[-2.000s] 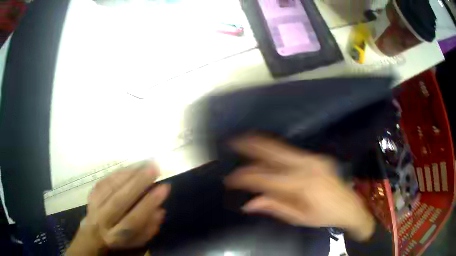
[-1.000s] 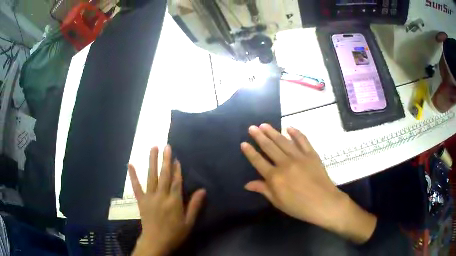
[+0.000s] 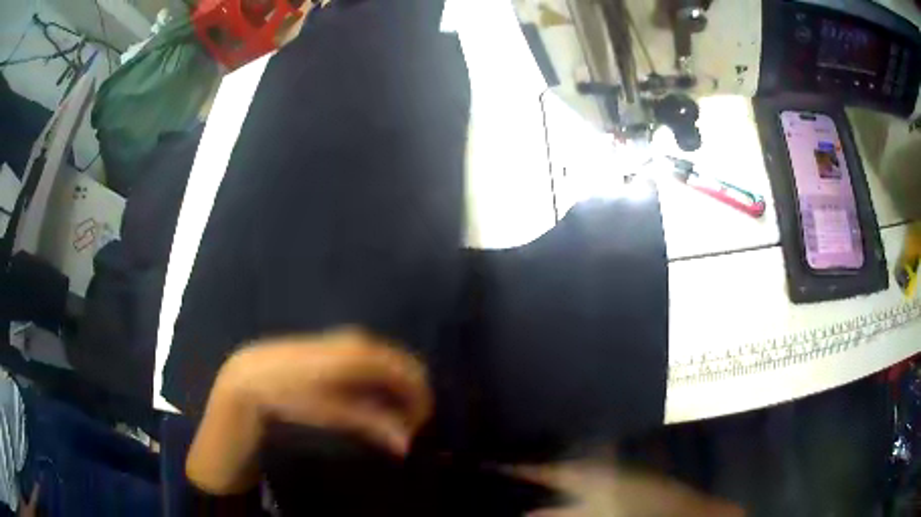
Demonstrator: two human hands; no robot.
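Observation:
A dark fabric panel (image 3: pixel 576 333) lies flat with its curved top edge at the presser foot and needle (image 3: pixel 638 167), in bright lamp glare. A wider dark cloth strip (image 3: pixel 343 182) lies left of it, their edges meeting or overlapping. My left hand (image 3: pixel 333 389) is blurred over the strip's lower part, fingers curled; whether it pinches cloth cannot be told. My right hand (image 3: pixel 616 490) is blurred and cut off by the bottom edge, low on the panel; its fingers are unclear.
Red-pink and teal snips (image 3: pixel 725 192) lie right of the needle. A smartphone (image 3: pixel 823 192) rests on a dark mat (image 3: pixel 793 273) below the control panel (image 3: pixel 848 56). A printed ruler (image 3: pixel 798 348) follows the front edge. A red plastic holder (image 3: pixel 242 28) and green bag (image 3: pixel 157 111) are upper left.
The view has shifted left. The left strip now covers more table and reaches the panel. My left hand has curled over its lower part; my right hand has dropped to the bottom edge.

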